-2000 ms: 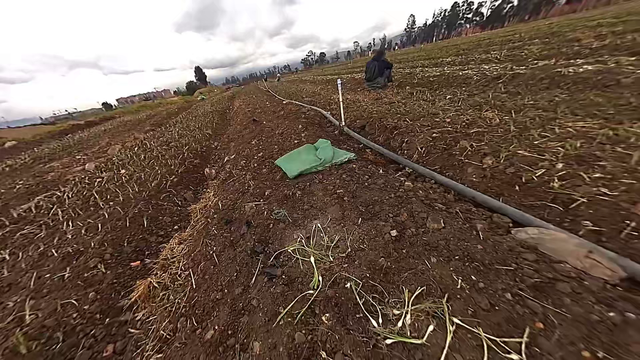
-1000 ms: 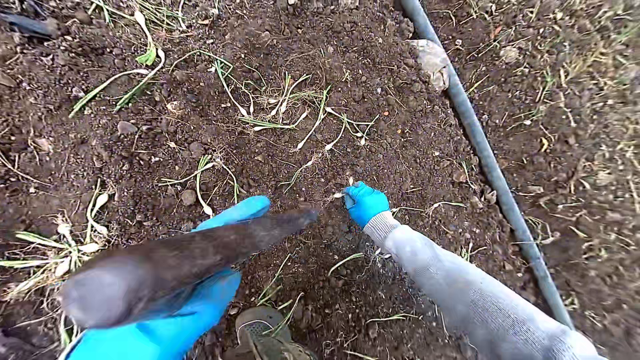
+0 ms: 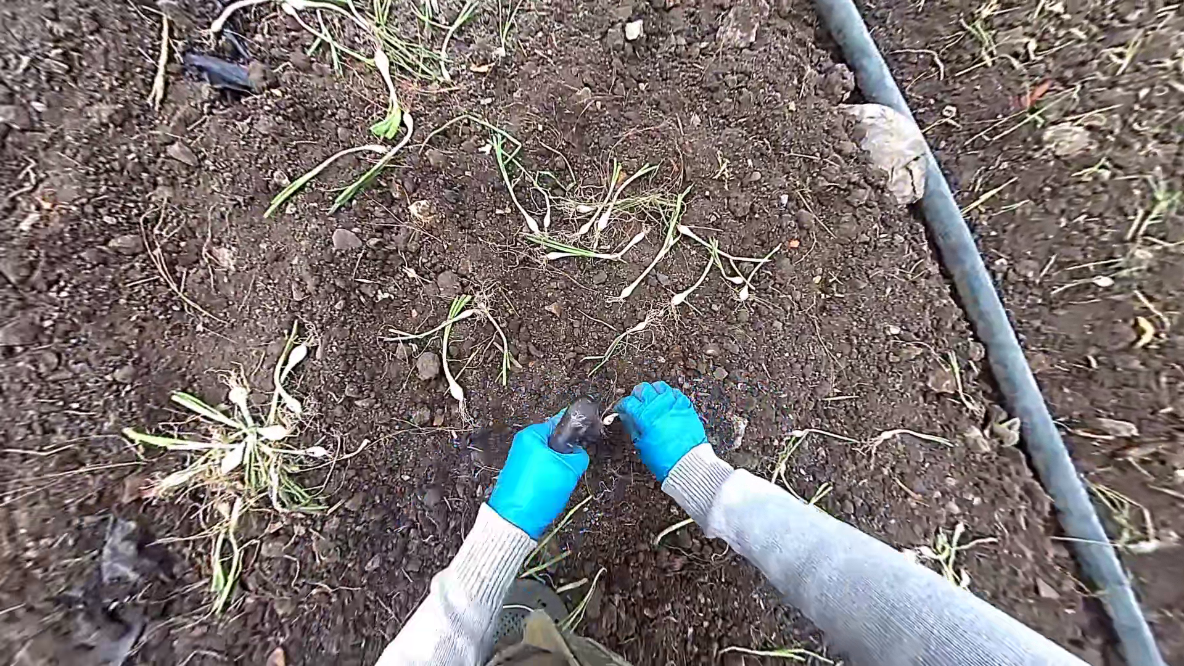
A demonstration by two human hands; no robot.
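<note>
My left hand [image 3: 541, 472], in a blue glove, is closed around a dark, rounded tool handle [image 3: 579, 424] that points down at the soil; its lower end is hidden. Just to the right, my right hand [image 3: 660, 427], also gloved in blue, grips a small pale seedling bulb [image 3: 610, 419] low over the ground. Several onion-like seedlings [image 3: 606, 213] with white bulbs and green leaves lie on the soil beyond my hands. A smaller group [image 3: 453, 342] lies just ahead of the left hand. At the left is a thick bunch of seedlings [image 3: 242, 449].
A long grey pipe [image 3: 994, 324] runs down the right side, with a pale stone-like lump [image 3: 890, 153] against it. Dark plastic scraps [image 3: 217, 72] lie at the upper left. A shoe [image 3: 529, 601] shows at the bottom, between my forearms. Small stones dot the soil.
The view has swung down from the field to the ground. My left hand, with the dark tool raised at lower left a second ago, is now down at the soil beside my right hand.
</note>
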